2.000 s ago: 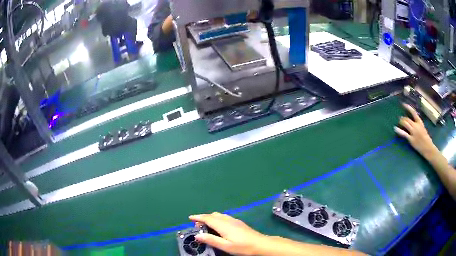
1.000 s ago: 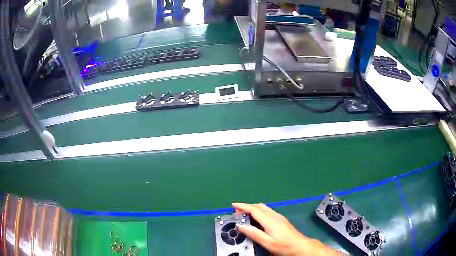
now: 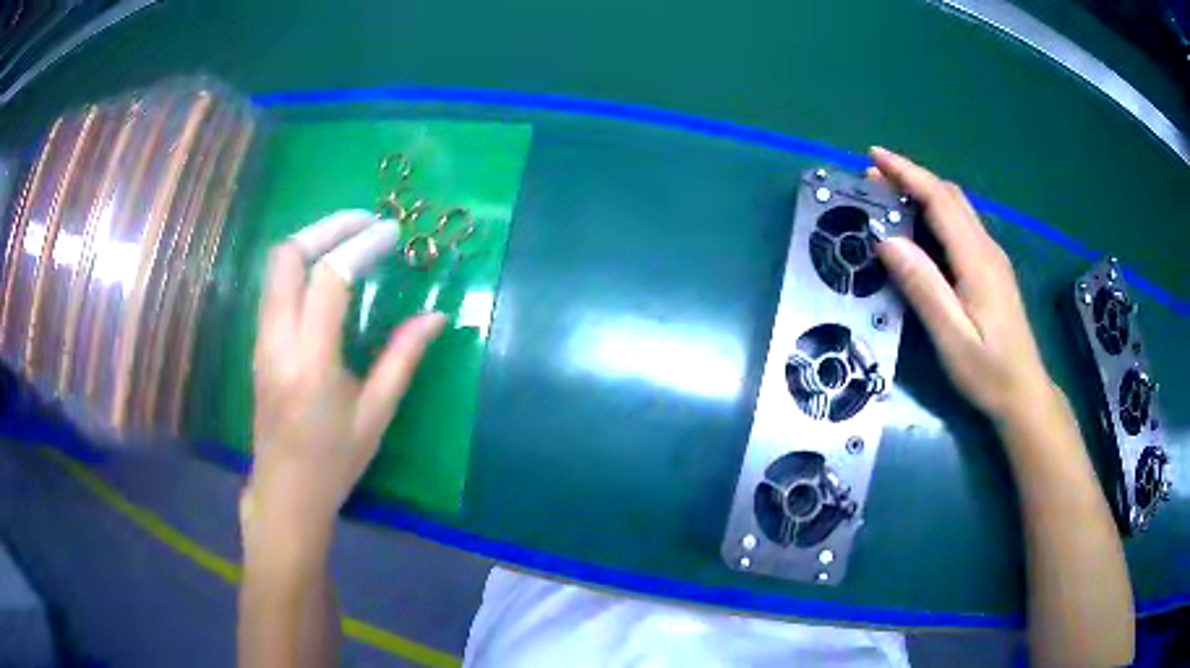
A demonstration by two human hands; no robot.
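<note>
A grey metal three-fan frame (image 3: 773, 444) lies lengthwise on the green bench in front of me. My right hand (image 3: 950, 281) rests at its far right corner, thumb and fingers around the top end. My left hand (image 3: 326, 346) is over the bright green mat (image 3: 457, 431), with white cots on two fingers. Its fingertips are at the edge of a loose cluster of copper rings (image 3: 422, 249). The fingers are apart; no ring is visibly held. Some of the mat is hidden under the left hand.
A clear ring tray (image 3: 124, 248) with long copper-coloured rows lies left of the mat. A second three-fan frame (image 3: 1117, 392) lies at the right, beyond my right forearm. Blue tape (image 3: 626, 120) edges the bench (image 3: 626, 457). My white clothing shows below the near edge.
The view has turned down and left. My left hand has come into view over the mat. My right hand is still at the top end of the frame, which now shows whole.
</note>
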